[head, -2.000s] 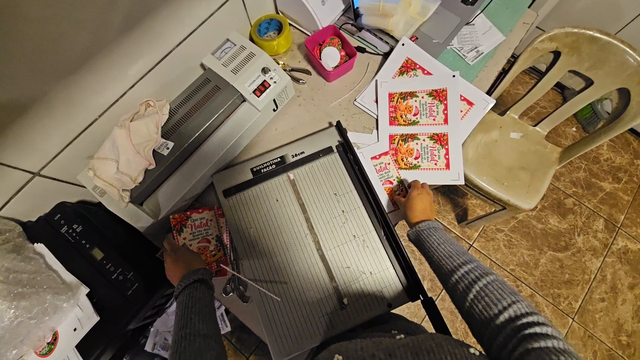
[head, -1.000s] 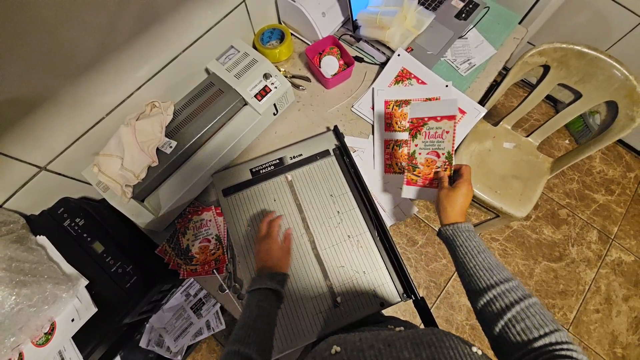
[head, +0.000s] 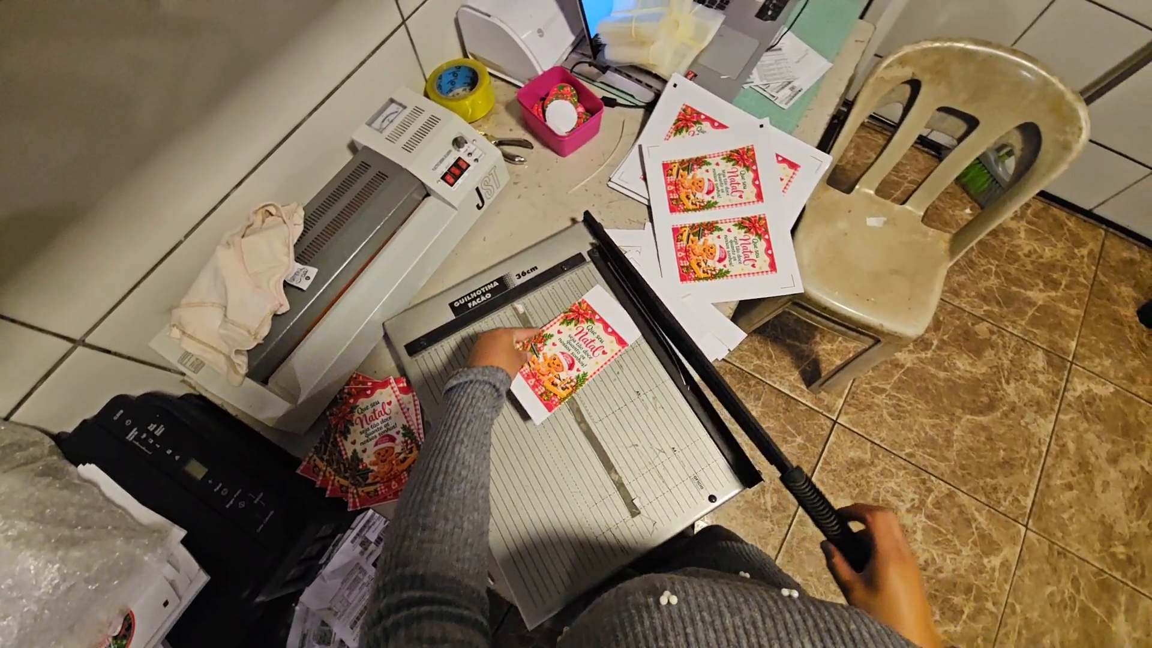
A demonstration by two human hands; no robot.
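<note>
My left hand (head: 500,350) holds a printed Christmas card (head: 574,353) by its left edge, over the upper part of the guillotine paper cutter's (head: 576,486) lined bed. The card has white strips at its two ends. My right hand (head: 877,562) grips the black ribbed handle (head: 823,513) of the cutter's blade arm (head: 693,351), which stands out to the right of the bed's edge. Trimmed cards (head: 382,441) lie fanned in a pile left of the cutter. Printed sheets (head: 727,292) with two cards each overlap to the cutter's upper right.
A laminator (head: 360,243) with a cloth (head: 238,288) on it stands at the upper left, a black printer (head: 207,486) below. Behind are yellow tape (head: 461,88), a pink container (head: 576,135), pliers (head: 506,147) and a laptop (head: 720,45). A plastic chair (head: 900,261) is at the right.
The card in my right hand above the sheets is now in my left hand over the cutter. My right hand has moved down to the handle, and the blade arm has swung outward from the bed.
</note>
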